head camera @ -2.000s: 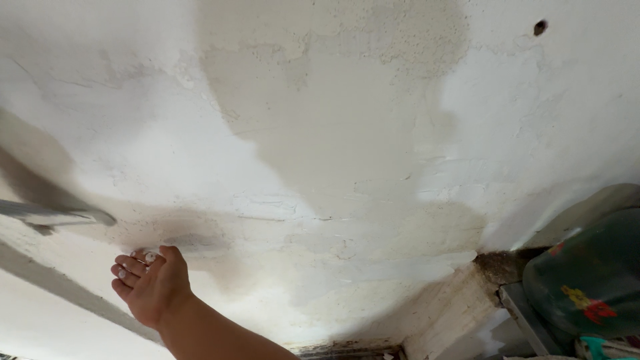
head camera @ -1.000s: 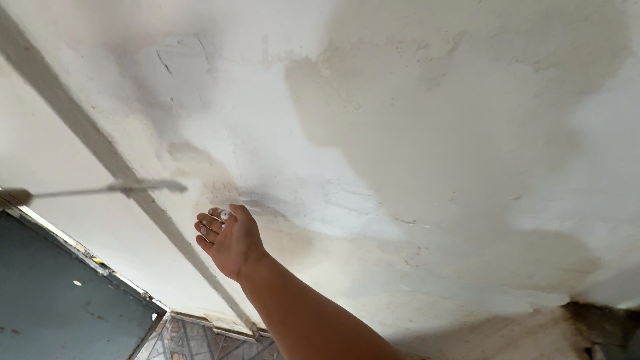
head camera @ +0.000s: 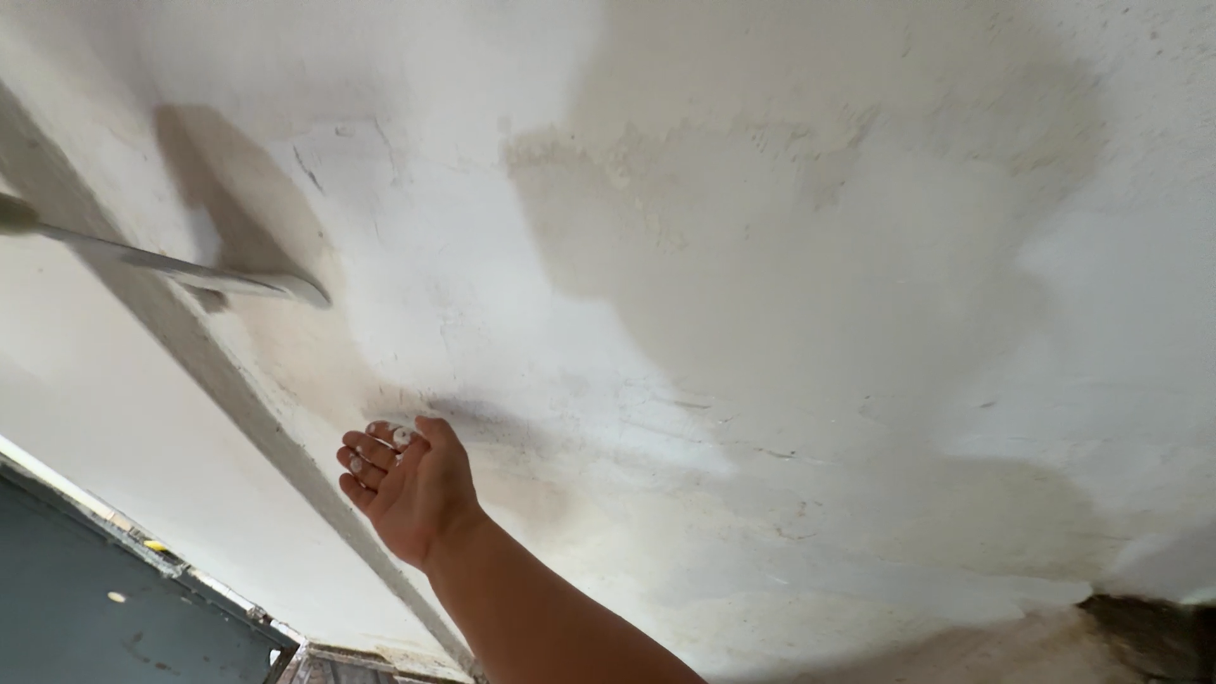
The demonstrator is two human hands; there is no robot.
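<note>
My right hand (head camera: 413, 494) is held palm up below the blade, near the stained plaster wall (head camera: 817, 313). Its fingers are slightly curled and apart, with dabs of white paste (head camera: 403, 437) on them. No tool is in this hand. From the left edge reaches a thin metal blade (head camera: 228, 278), probably a putty knife, seen nearly edge-on; part of its pale handle (head camera: 17, 216) shows. Its tip is close to the wall, but contact cannot be told. My left hand is out of view, and no hand shows on the handle.
A grey strip (head camera: 218, 370) runs diagonally down the wall at left. Beyond it, a dark grey panel (head camera: 104, 589) with a worn edge fills the lower left corner. At lower right is a dark, broken hollow (head camera: 1154, 632). Large damp-looking patches and fine cracks mark the wall.
The view has swung left, bringing in the grey panel and losing the dark green container at right. Since the last earlier frame, the blade has moved up, away from my right hand, which keeps its pose.
</note>
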